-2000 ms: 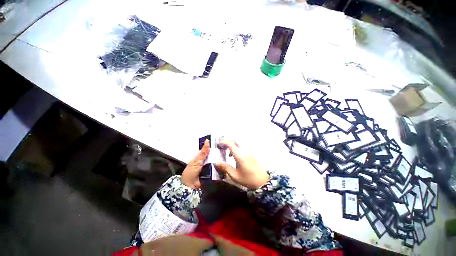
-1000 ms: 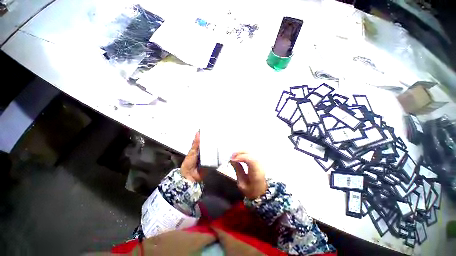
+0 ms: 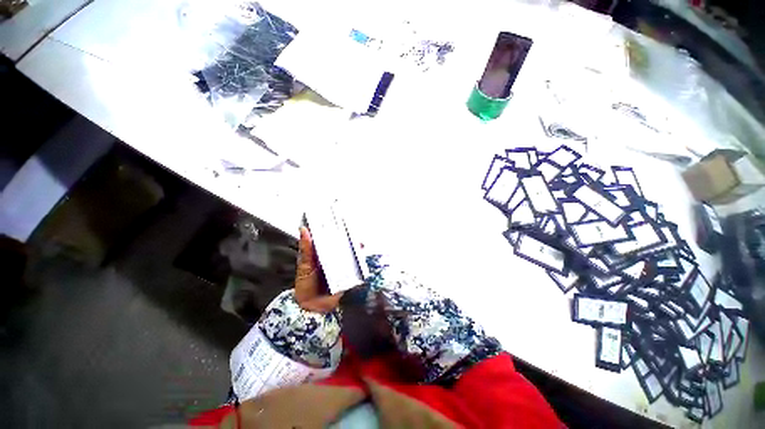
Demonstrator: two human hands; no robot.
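My left hand (image 3: 309,272) is at the table's near edge and holds a labelled tag (image 3: 334,250), a long white label with a dark border along its side. My right hand (image 3: 367,312) is dark and blurred, drawn in against my body beside the left wrist; its fingers cannot be made out. A printed white sticker sheet (image 3: 267,369) is wrapped round my left sleeve. A large heap of labelled tags (image 3: 600,230), white with dark borders, lies on the right of the table.
A smartphone (image 3: 507,64) stands in a green ring (image 3: 488,104) at top centre. Dark cords and clear plastic (image 3: 243,71), white sheets (image 3: 323,71) and a small dark banded bundle (image 3: 381,93) lie upper left. An open brown box (image 3: 713,177) is at the right edge.
My right hand has moved from beside the tag down and in towards my body. The tag in my left hand is more exposed. The view has shifted, so the table's things sit farther right.
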